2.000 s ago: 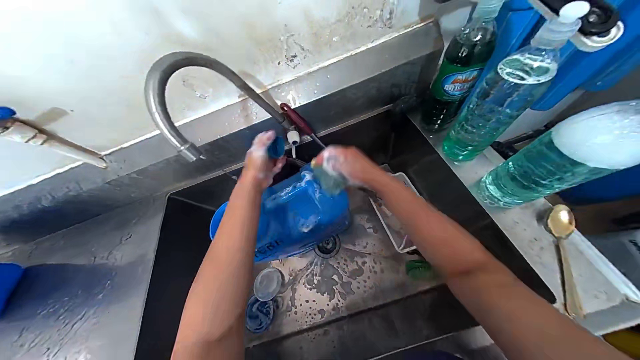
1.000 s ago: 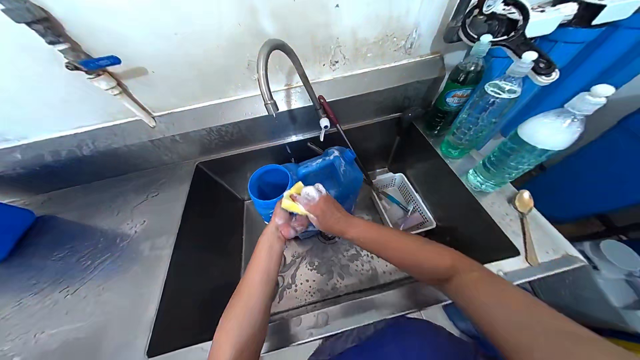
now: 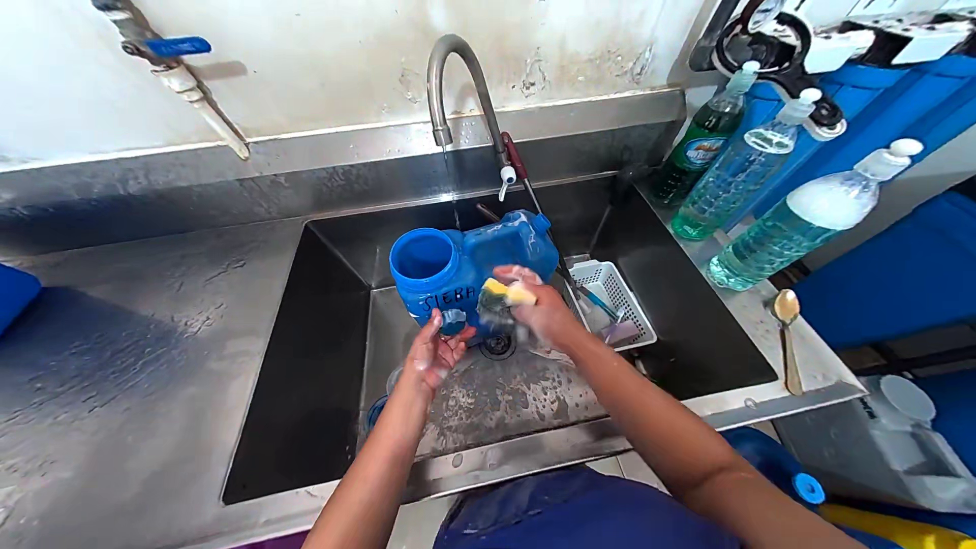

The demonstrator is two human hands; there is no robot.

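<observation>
In the sink, a blue plastic water jug (image 3: 507, 248) lies in front of the running faucet (image 3: 461, 84), its wide round mouth at the left. My left hand (image 3: 436, 354), soapy, holds a small blue cap (image 3: 453, 321) at its fingertips, close to the jug's lower front. My right hand (image 3: 545, 305) grips a yellow-and-green sponge (image 3: 497, 296) with suds on it, just right of the cap and in front of the jug. The sponge and the fingers around it are blurred.
A white perforated basket (image 3: 644, 320) with small items stands at the sink's right. Several bottles, one a green bottle (image 3: 698, 145), line the right ledge beside a metal spoon (image 3: 788, 335). A red-handled tool (image 3: 515, 156) leans behind the jug. A blue-handled valve (image 3: 178, 46) juts from the wall.
My hands, together on the yellow sponge a second ago, are now apart. The small blue cap shows in my left hand, and the sponge is in my right.
</observation>
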